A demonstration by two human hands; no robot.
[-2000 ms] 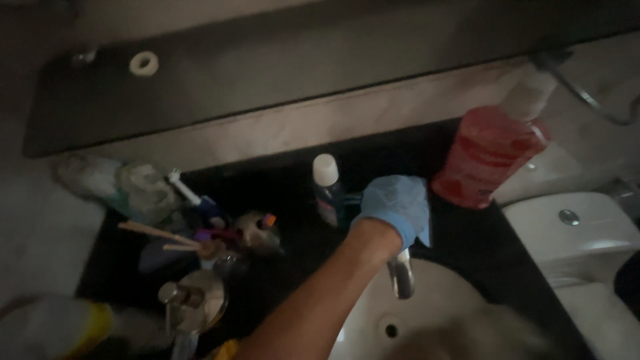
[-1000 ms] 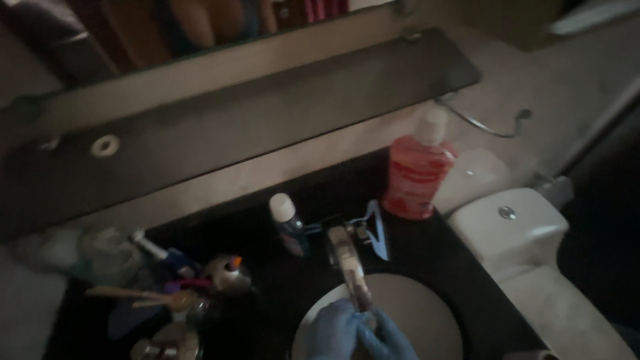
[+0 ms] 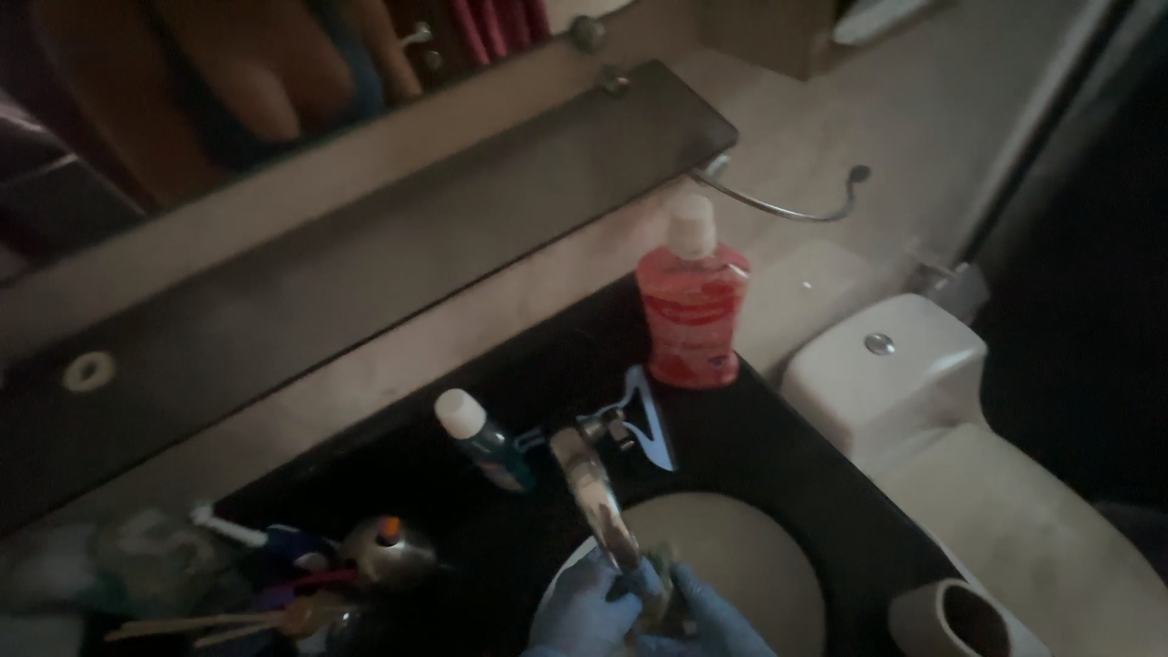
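Both my hands wear blue gloves and meet over the white sink basin (image 3: 757,566), under the chrome faucet (image 3: 593,497). My left hand (image 3: 584,607) and my right hand (image 3: 707,616) are on either side of a small, blurred greenish and yellowish item (image 3: 659,593); its kind cannot be told, and the fingers partly cover it. A light blue squeegee (image 3: 652,429) lies behind the faucet, its handle passing beside a small teal bottle with a white cap (image 3: 488,447). At the counter's back corner stands a bottle of red mouthwash (image 3: 693,310).
A dark shelf (image 3: 365,246) with a pale ring (image 3: 89,371) runs below the mirror. Toothbrush (image 3: 242,529), reed sticks (image 3: 201,625) and a rounded metallic container (image 3: 388,552) crowd the left. A toilet (image 3: 885,392) and a cardboard tube (image 3: 949,620) are at the right.
A gloved hand was by the squeegee behind the faucet two seconds ago; both hands are now together below the spout. The squeegee lies uncovered. The view has shifted and shows the mirror.
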